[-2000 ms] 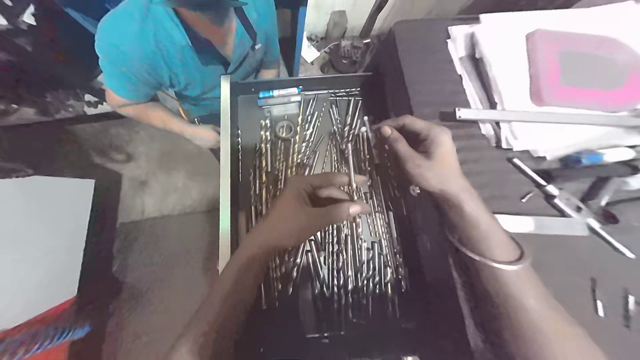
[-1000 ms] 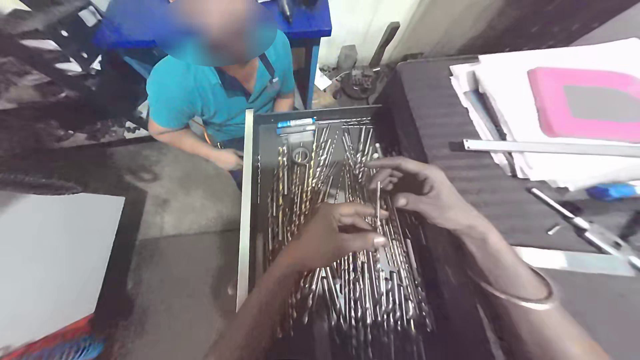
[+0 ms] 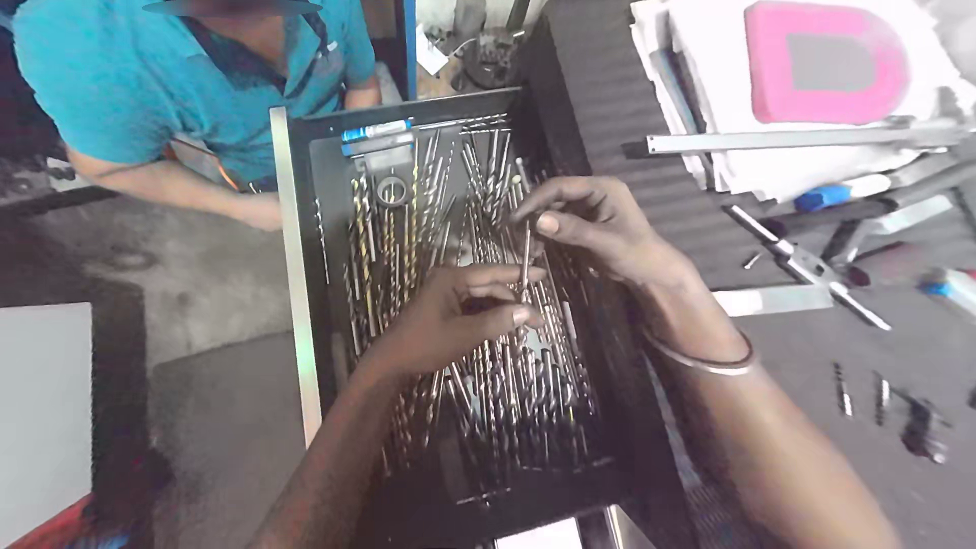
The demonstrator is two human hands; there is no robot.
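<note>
An open drawer (image 3: 293,305) full of loose metal twist drill bits (image 3: 389,274) lies below my hands. Between the thumb and fingers of my left hand (image 3: 465,313) is one slim drill bit (image 3: 526,255), held roughly upright over the pile. My right hand (image 3: 602,229), with a bangle at the wrist, is at the upper end of that bit, thumb and forefinger close together; whether they grip it cannot be told. A metal ring (image 3: 392,191) and a blue-and-white tube (image 3: 377,131) lie toward the drawer's far end.
A person in a teal shirt (image 3: 122,84) sits beyond the drawer's left side, a forearm near its edge. On the dark bench at right are papers (image 3: 701,76), a pink-framed object (image 3: 770,69), a steel rule (image 3: 762,140), a tap wrench (image 3: 808,267), a blue-capped marker (image 3: 839,192) and small bits.
Both hands stay over the drill bits, with the slim bit upright at the left hand's fingers. The view has shifted since one second ago.
</note>
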